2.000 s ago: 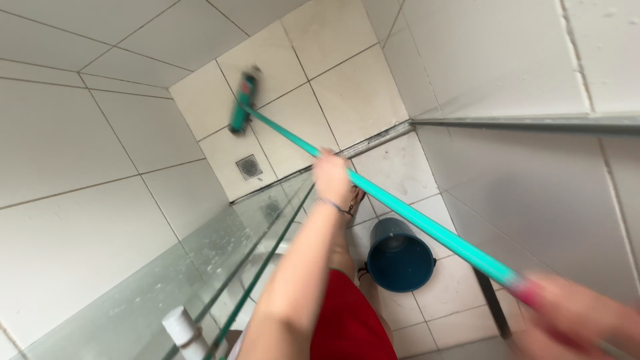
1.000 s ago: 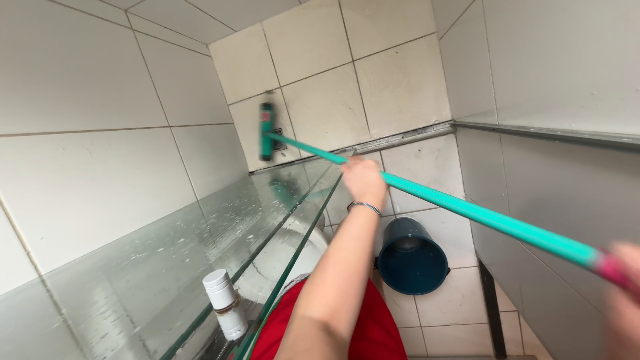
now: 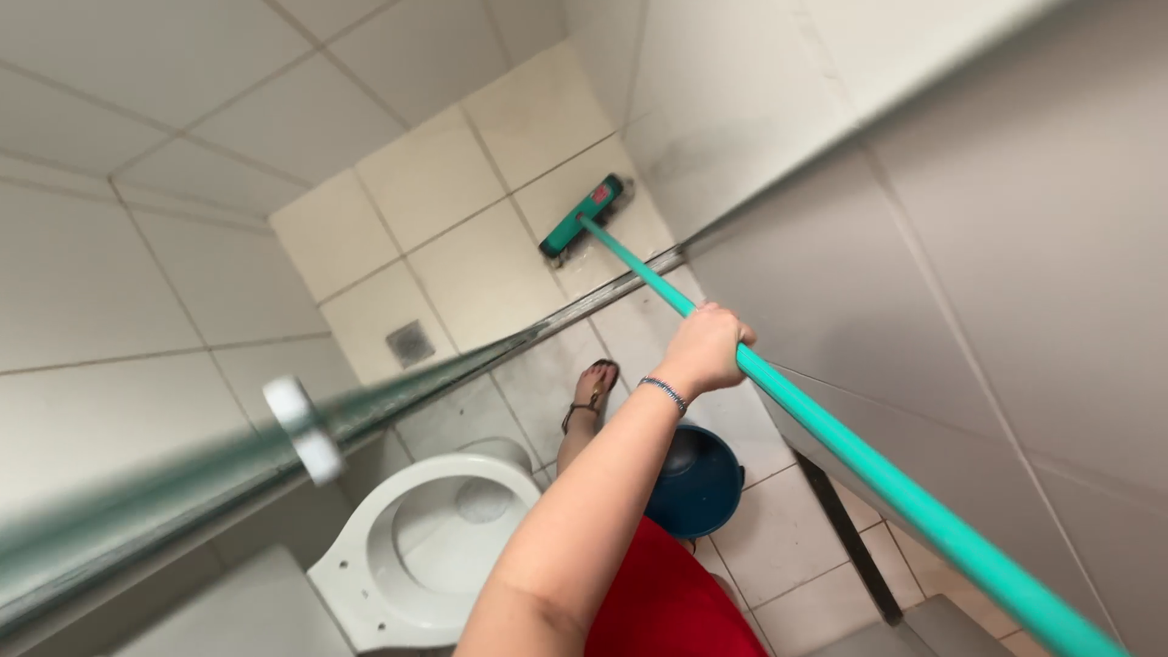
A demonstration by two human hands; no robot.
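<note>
My left hand [image 3: 707,347], with a beaded bracelet at the wrist, is closed around the middle of a long turquoise broom handle [image 3: 876,474]. The handle slants from the lower right corner up to a green broom head [image 3: 582,217], which rests on the shower floor tiles near the right wall, just beyond the metal threshold. My right hand is out of view, past the lower right edge. A dark blue bucket [image 3: 698,488] stands below my left hand, partly hidden by my forearm.
A white toilet bowl [image 3: 456,538] is at lower left. The glass panel's edge [image 3: 383,392] crosses the left side, with a blurred white knob [image 3: 303,429] on it. A floor drain [image 3: 410,343] lies inside the shower. Tiled walls [image 3: 821,301] flank the floor; my sandaled foot [image 3: 593,392] is beside the bucket.
The broom head has moved from near the drain on the left to the right wall side. My right hand has left the view. The view has shifted and turned, showing the toilet bowl more fully.
</note>
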